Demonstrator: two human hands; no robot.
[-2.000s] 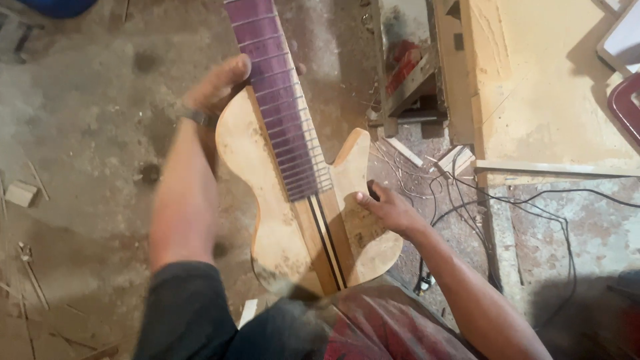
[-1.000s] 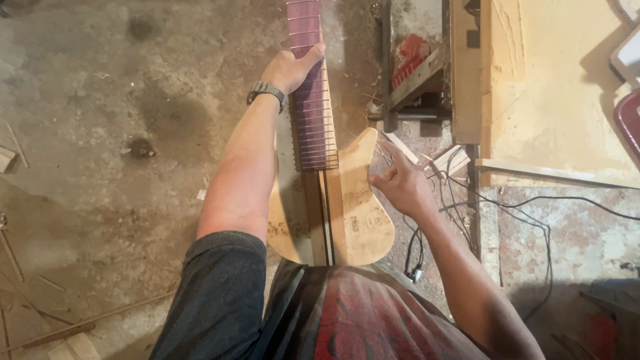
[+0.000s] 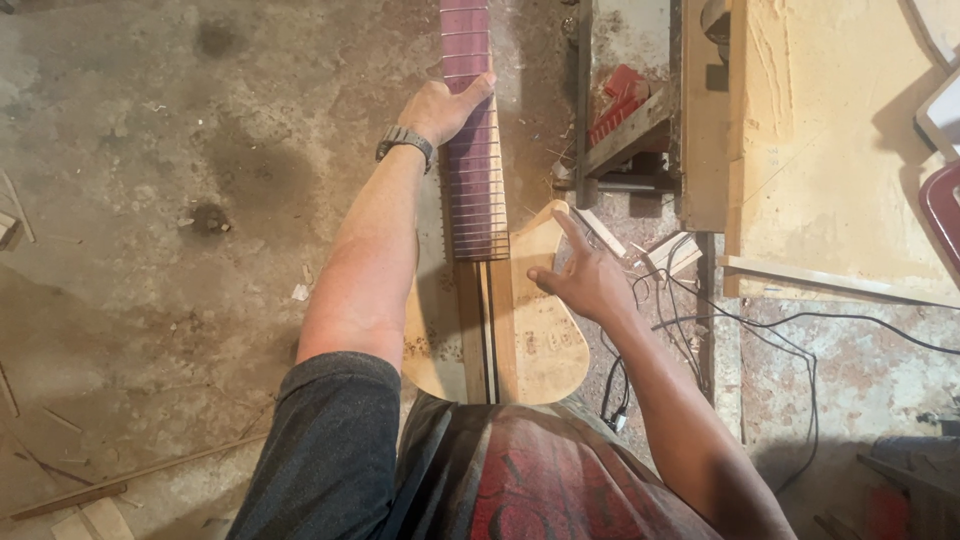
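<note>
An unfinished electric guitar body of pale wood (image 3: 547, 337) rests against my lap, with dark and light stripes down its middle. Its neck carries a purple-brown fretted fingerboard (image 3: 474, 180) that runs up past the top edge of the view. My left hand (image 3: 446, 109), a watch on its wrist, is closed around the neck, thumb over the frets and fingers hidden beneath. At the right cutaway, my right hand (image 3: 589, 277) touches the body's edge, its index finger at the horn's tip and its thumb over the top face. Its other fingers are mostly hidden.
To the right stands a workbench with a pale wooden top (image 3: 840, 187) and a thin wood strip (image 3: 832, 281) along its edge. Black cables (image 3: 780, 324) trail below it. Wood offcuts (image 3: 675, 253) and a red object (image 3: 621, 101) lie near the bench frame. Wood scraps litter the floor at left.
The guitar, tilted at first, now stands nearly straight in view. My left hand has moved from beside the neck's base onto the fingerboard. My right hand has moved up to the horn.
</note>
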